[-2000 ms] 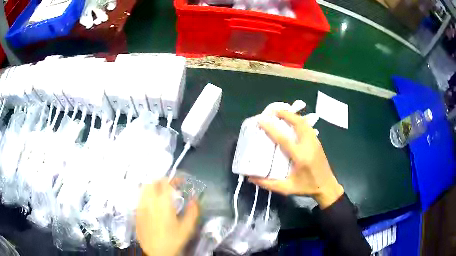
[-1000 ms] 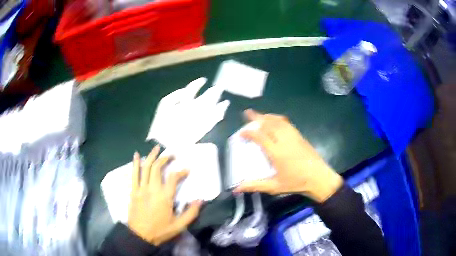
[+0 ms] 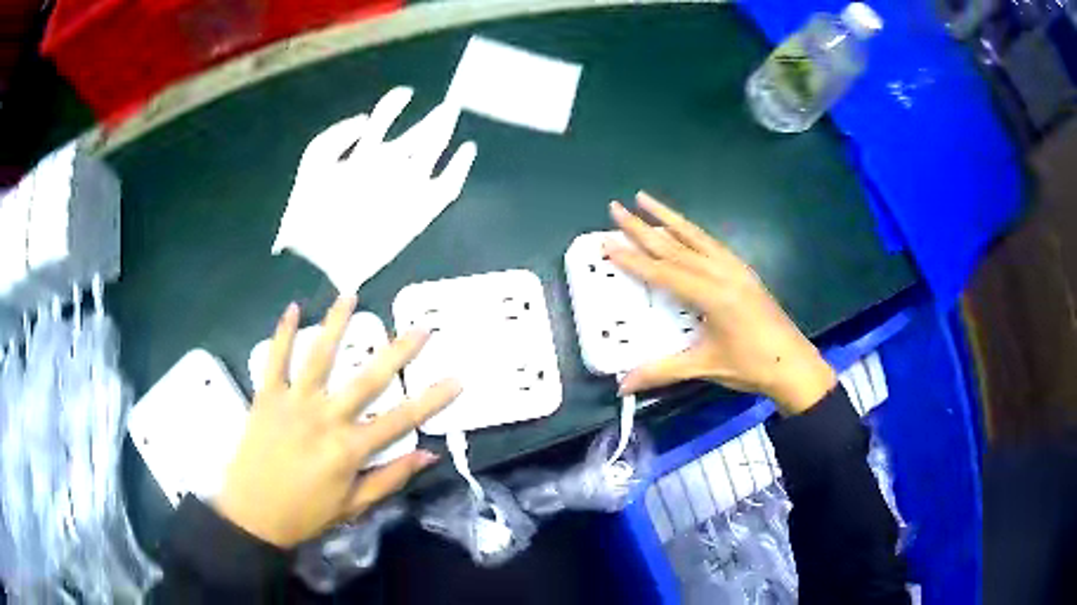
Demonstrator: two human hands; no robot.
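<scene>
Several white power strips lie flat in a row on the dark green bench, sockets up where visible. One middle strip (image 3: pixel 482 349) lies uncovered, its bagged cord (image 3: pixel 484 520) hanging over the front edge. My left hand (image 3: pixel 337 425) is spread palm down over another strip (image 3: pixel 309 355), touching it. The leftmost strip (image 3: pixel 189 420) is tilted, partly behind that hand. My right hand (image 3: pixel 726 313) rests on the right strip (image 3: pixel 602 310), thumb at its front edge and fingers over its top. A white glove (image 3: pixel 366 189) lies flat behind the strips.
A white card (image 3: pixel 520 85) lies beyond the glove. A clear bottle (image 3: pixel 809 73) lies by blue sheets (image 3: pixel 933 142) at the right. A blue bin (image 3: pixel 656 544) holding strips stands below the front edge. Waiting strips (image 3: pixel 59 225) stand at the left; a red bin (image 3: pixel 213 41) is at the back left.
The strips that stood grouped in my right hand now lie flat and spread in a row. My left hand has moved from the cord onto a strip. The view has shifted right.
</scene>
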